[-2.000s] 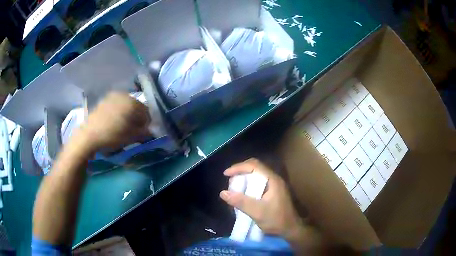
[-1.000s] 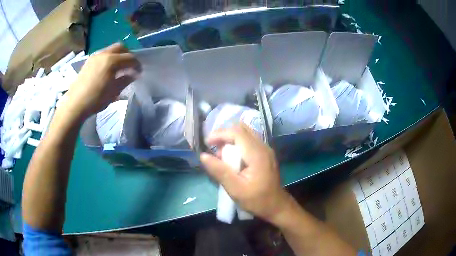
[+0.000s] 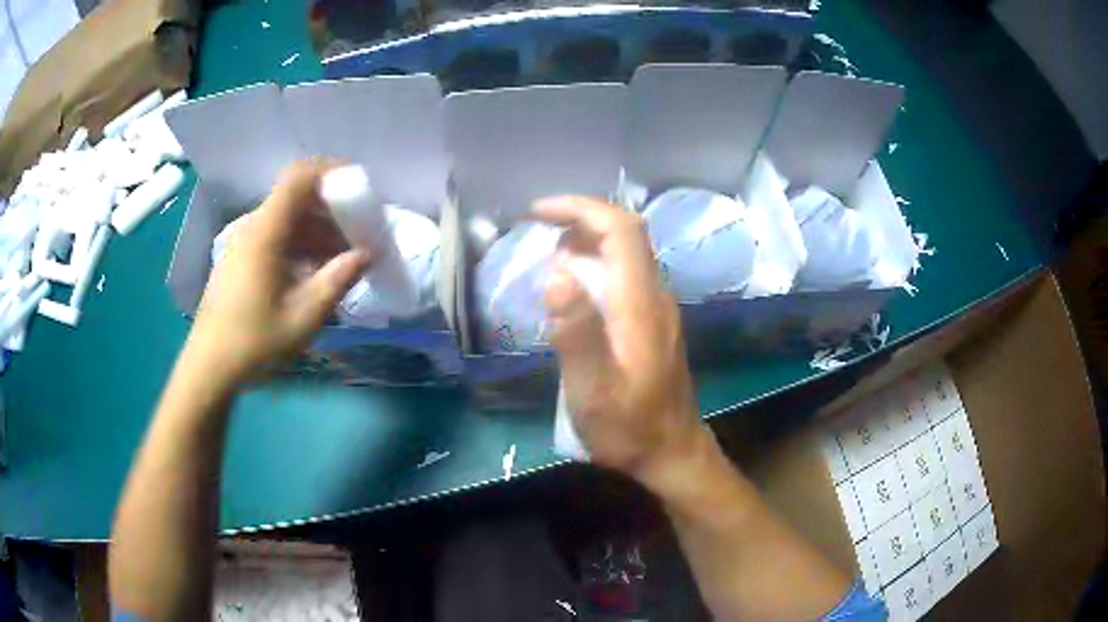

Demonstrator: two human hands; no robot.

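Observation:
Several retail boxes [image 3: 535, 140] stand open in a row, their pale lids upright. Each of the clearly seen ones holds a rounded wrapped product [image 3: 699, 243]. My left hand [image 3: 273, 273] is over the boxes at the left, with a white accessory piece [image 3: 352, 201] between thumb and fingers, slightly blurred. My right hand [image 3: 626, 346] is in front of the middle boxes, curled around white accessory pieces, one end showing below the palm; how many cannot be told. My left hand partly hides the wrapped product behind it.
A loose accessory pile [image 3: 116, 194] lies on the green table [image 3: 292, 456] at left, with brown paper or carton [image 3: 103, 61] behind. More colour boxes [image 3: 583, 55] stand at the back. White scraps [image 3: 851, 346] lie at right. A master carton [image 3: 1033, 413] with white box tops is lower right.
Since one second ago, my left hand has moved right and down and now visibly holds a white piece. My right hand has shifted slightly right and up. The leftmost box lid now shows upright.

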